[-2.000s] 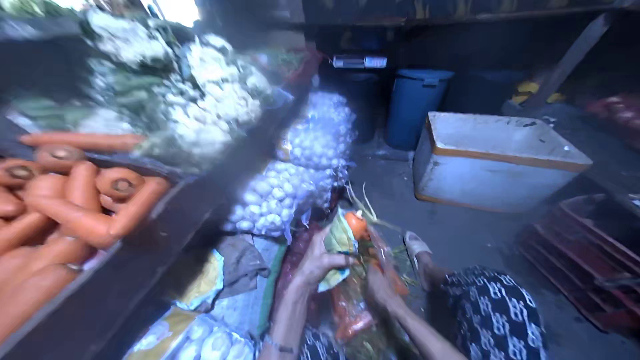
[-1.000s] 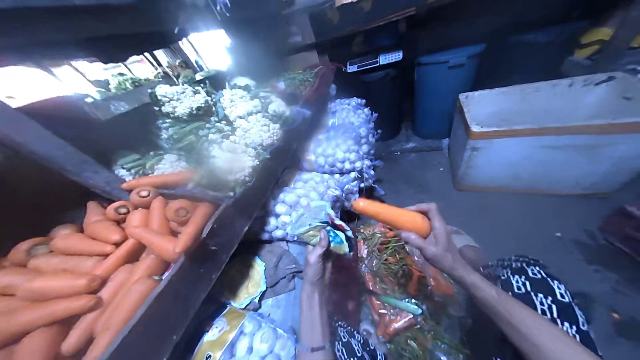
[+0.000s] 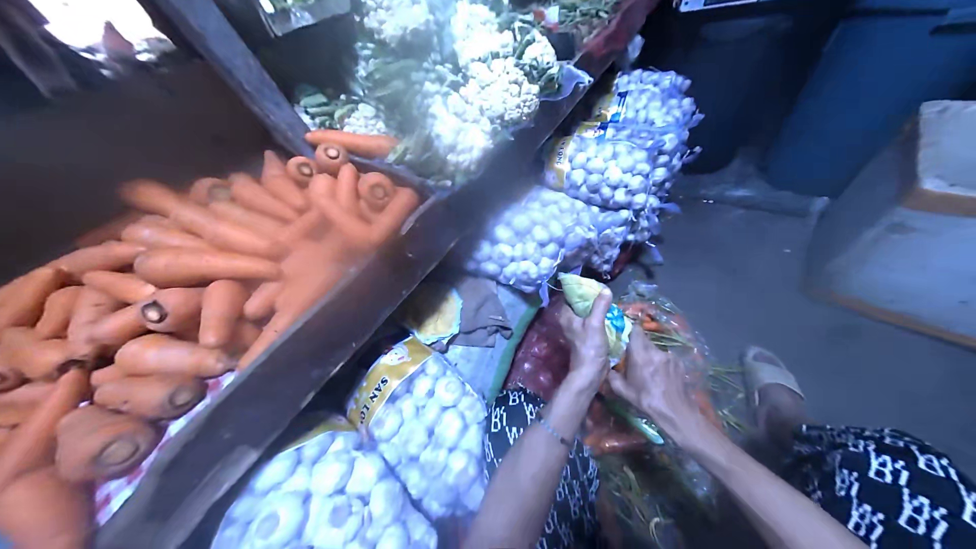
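Observation:
My left hand [image 3: 585, 335] grips a yellow-green and blue cloth [image 3: 583, 293], whose folded top sticks up past the thumb. Close against its lower part is my right hand [image 3: 659, 377]; whether a carrot lies inside those fingers is hidden. Below and behind both hands, a clear plastic bag [image 3: 679, 316] holds carrots and thin green stalks. A green-and-white stalk [image 3: 640, 423] lies under my right wrist. To the left, orange carrots [image 3: 206, 267] are heaped in a wooden stall bin.
A dark wooden board [image 3: 328, 343] edges the stall, with cauliflowers [image 3: 496, 91] beyond the carrots. Net bags of garlic [image 3: 610, 171] line its foot, more garlic [image 3: 419, 419] nearer me. A red mesh sack [image 3: 540, 347] lies between my knees. A white box [image 3: 900, 244] and blue bin [image 3: 839, 99] stand right.
My right hand has come left to the cloth in my left hand; the carrot it held out a second ago no longer shows there. The view has swung left toward the stall.

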